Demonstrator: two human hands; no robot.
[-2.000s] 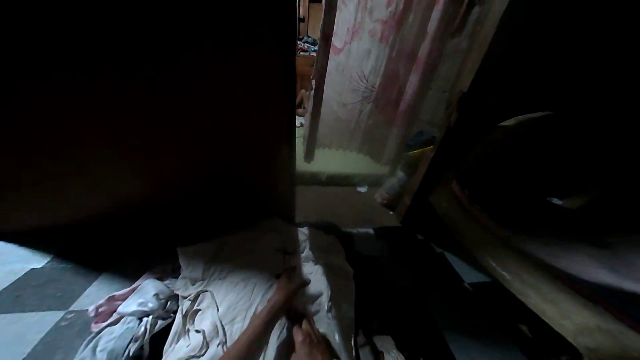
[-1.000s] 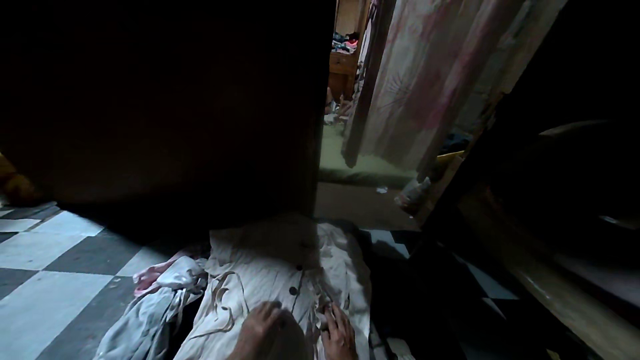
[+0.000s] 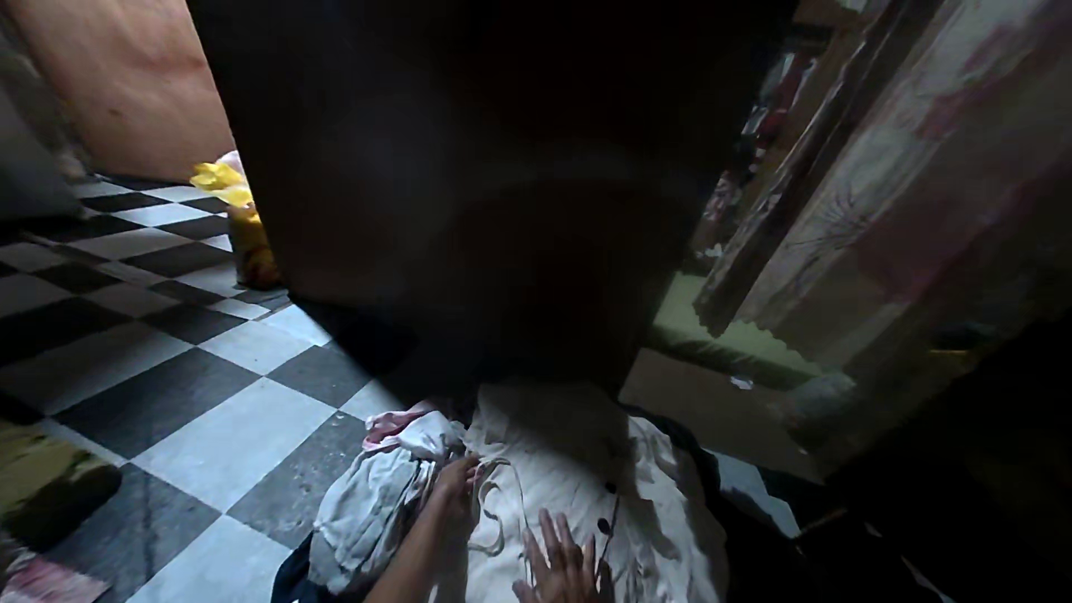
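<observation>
A cream buttoned garment (image 3: 569, 452) lies spread at the bottom centre, with dark round buttons and a thin cord tie on it. My left hand (image 3: 457, 479) is at its left edge, fingers closed on the fabric as far as the dim light shows. Flat on the cloth rests my right hand (image 3: 563, 559), fingers apart, just left of the buttons. Against the garment's left side is a heap of pale grey-blue clothes (image 3: 368, 511) with a pink cloth (image 3: 394, 425) at its top.
A large dark panel (image 3: 469, 184) stands close ahead. Checkered tiles (image 3: 243, 427) cover the floor at left, where a yellow bag (image 3: 251, 243) stands. At right hangs a patterned curtain (image 3: 871, 226) over a green mat or cushion (image 3: 729, 335). A greenish object (image 3: 50, 481) sits at lower left.
The view has swung left. My left hand has moved to the garment's left edge. My right hand now lies flat with its fingers spread; two seconds ago both hands were close together on the cloth.
</observation>
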